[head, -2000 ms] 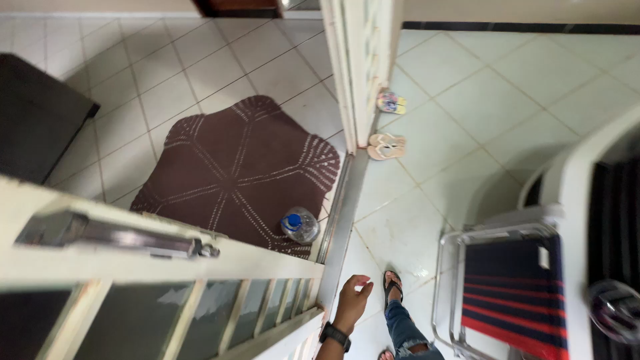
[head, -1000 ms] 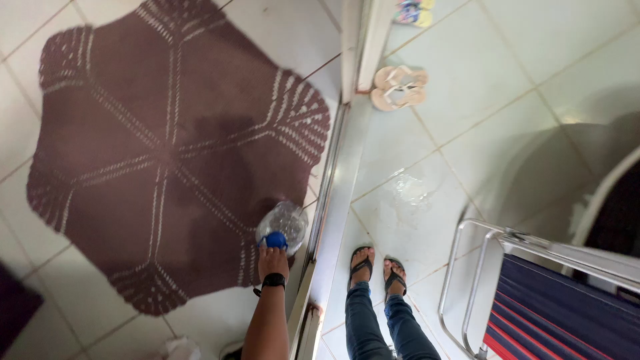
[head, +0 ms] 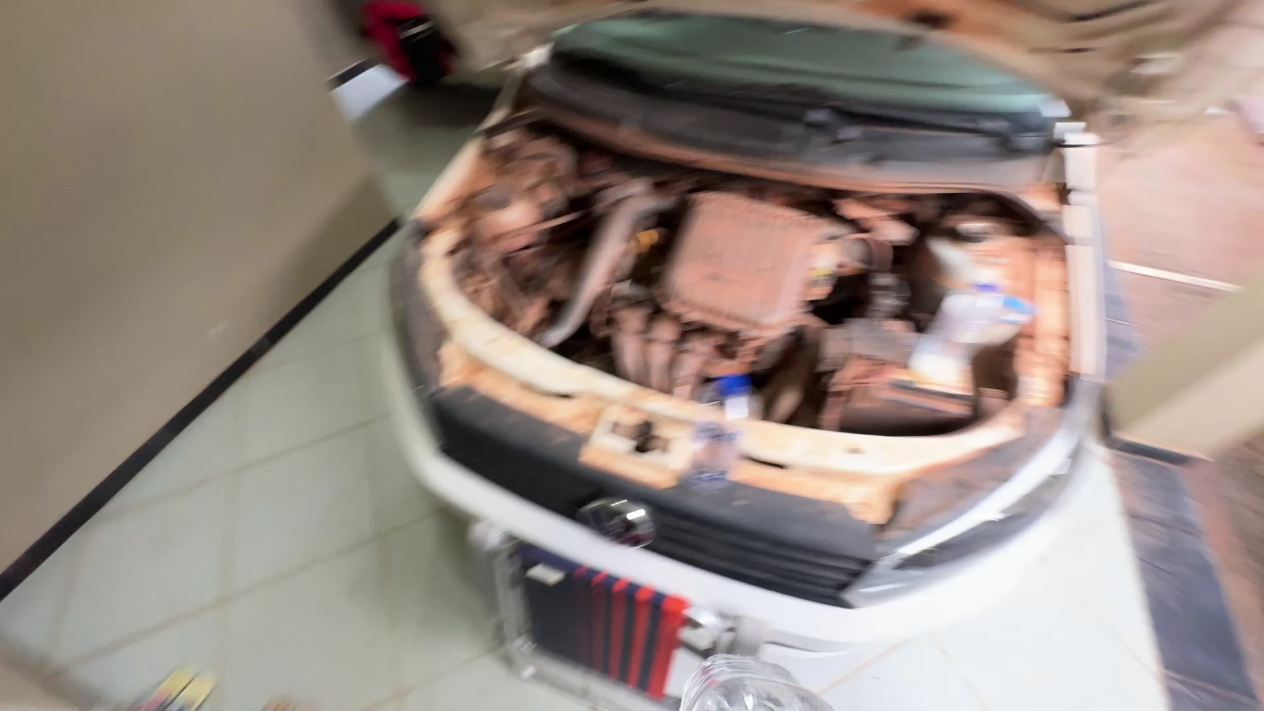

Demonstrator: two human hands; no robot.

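Note:
Neither of my hands shows in the head view now. At the bottom edge the top part of a clear plastic bottle (head: 750,683) comes into view; what holds it is hidden below the frame. Ahead stands a white car (head: 770,588) with its engine bay (head: 741,262) uncovered and dusty. A small clear bottle with a blue cap (head: 713,449) is upright on the front panel above the grille. Whitish and blue items (head: 953,336), too blurred to name, lie at the right side of the engine bay.
A folded chair with dark blue and red striped fabric (head: 602,622) leans by the front bumper. A beige wall (head: 168,227) runs along the left. Colourful flip-flops (head: 178,689) are on the tiled floor at bottom left. A beige pillar (head: 1200,375) stands right.
The view has swung from the doorway and brown rug to the car. One second ago a hand was on the blue cap of a clear bottle on the rug; that hand is out of view now.

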